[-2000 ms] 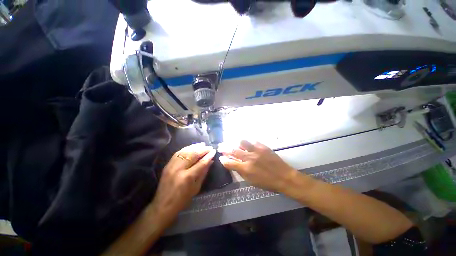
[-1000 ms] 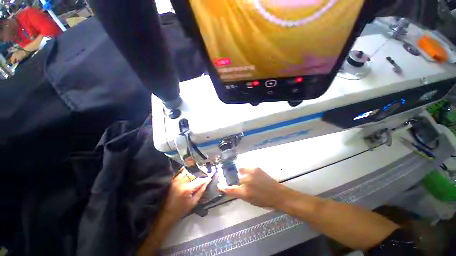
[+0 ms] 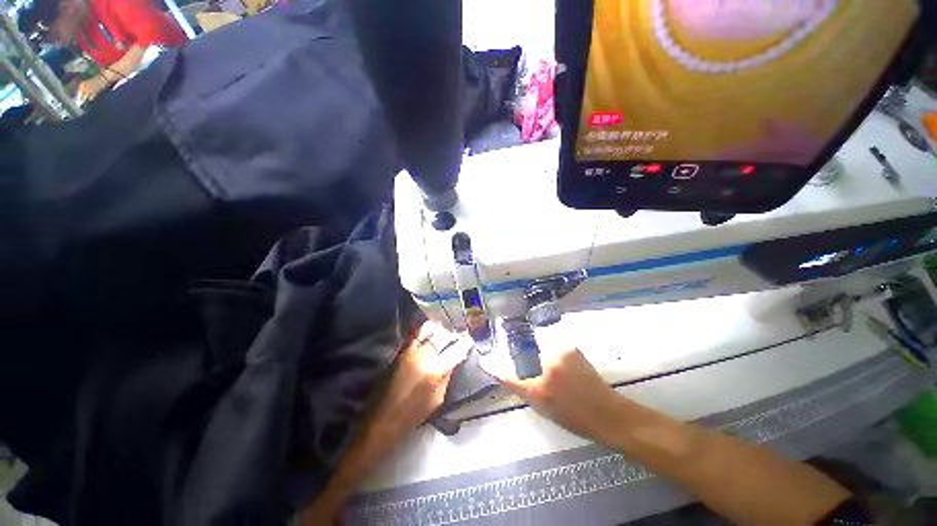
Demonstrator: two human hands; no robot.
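The white sewing machine head (image 3: 658,272) with a blue stripe stands in front of me. A dark cloth piece (image 3: 467,396) lies on the machine bed below the needle area. My left hand (image 3: 423,372) is on the cloth at its left, fingertips at the bright spot by the presser foot. My right hand (image 3: 563,382) is at its right, fingertips at the cloth's edge, partly behind the dark cylindrical part (image 3: 522,347). The needle and foot are hidden by glare and machine parts. A large dark garment (image 3: 247,267) is heaped left of the machine.
A phone (image 3: 683,185) playing video stands above the head, beside a thick black tube (image 3: 411,92). A printed ruler (image 3: 575,475) runs along the table's front edge. A small dark tool (image 3: 912,308) lies at the right. A person in red (image 3: 118,31) sits at the upper left.
The view has tilted up and shifted left, so the phone, tube and person in red now show. Both hands stay at the needle area; more of the small cloth's left edge shows.
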